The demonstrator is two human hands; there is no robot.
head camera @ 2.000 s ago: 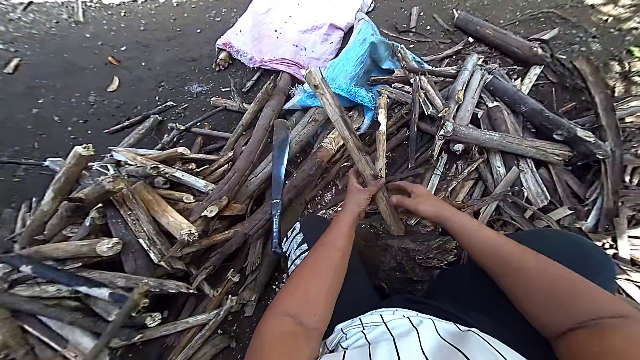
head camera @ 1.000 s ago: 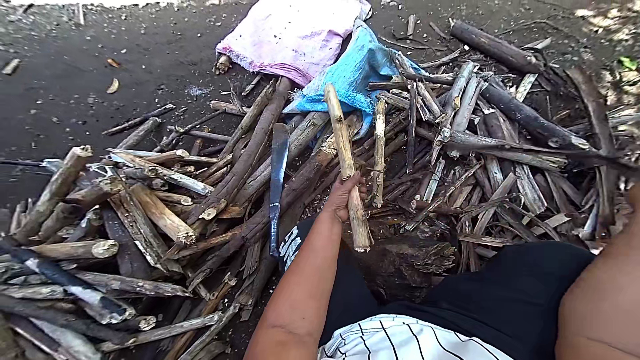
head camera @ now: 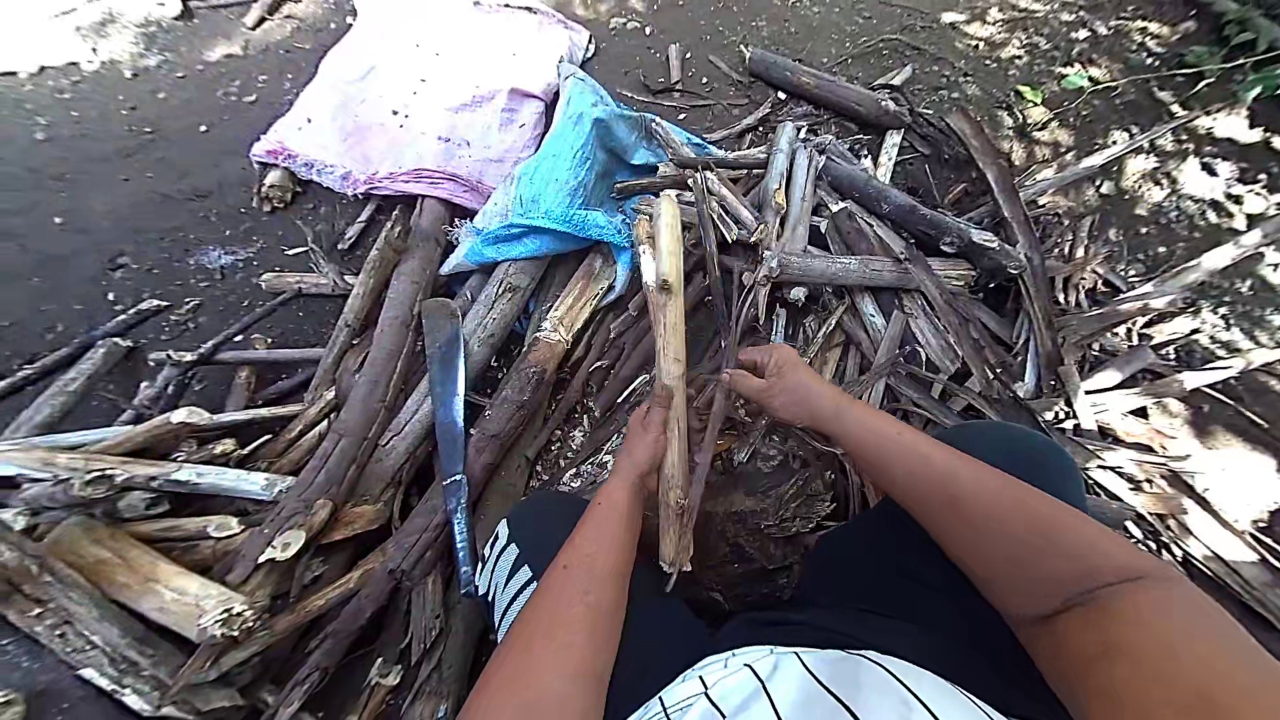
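Observation:
My left hand (head camera: pixel 648 440) is closed around a pale, barkless wooden stick (head camera: pixel 672 370), held nearly upright above the ground between my knees. My right hand (head camera: pixel 775 385), just right of the stick, pinches a thin strip of dark bark (head camera: pixel 712 440) between thumb and fingers; the strip runs down along the stick to its lower end. To the left a machete (head camera: pixel 447 390) lies on thick branches, its broad blade tip pointing away from me and its handle near my left knee. A dark, rough block of wood (head camera: pixel 765 520) sits below my hands, partly hidden.
A pink-white woven sack (head camera: pixel 400 100) and a blue woven sack (head camera: pixel 570 170) lie at the far ends of the branches. Cut firewood (head camera: pixel 150 570) is heaped at the left. More logs (head camera: pixel 860 270), sticks and loose bark cover the ground at the right.
My right hand, on the stick at first and then out at the right edge, is back beside the stick with a bark strip. The stick's bark-covered look is not plainly different. The machete has not moved.

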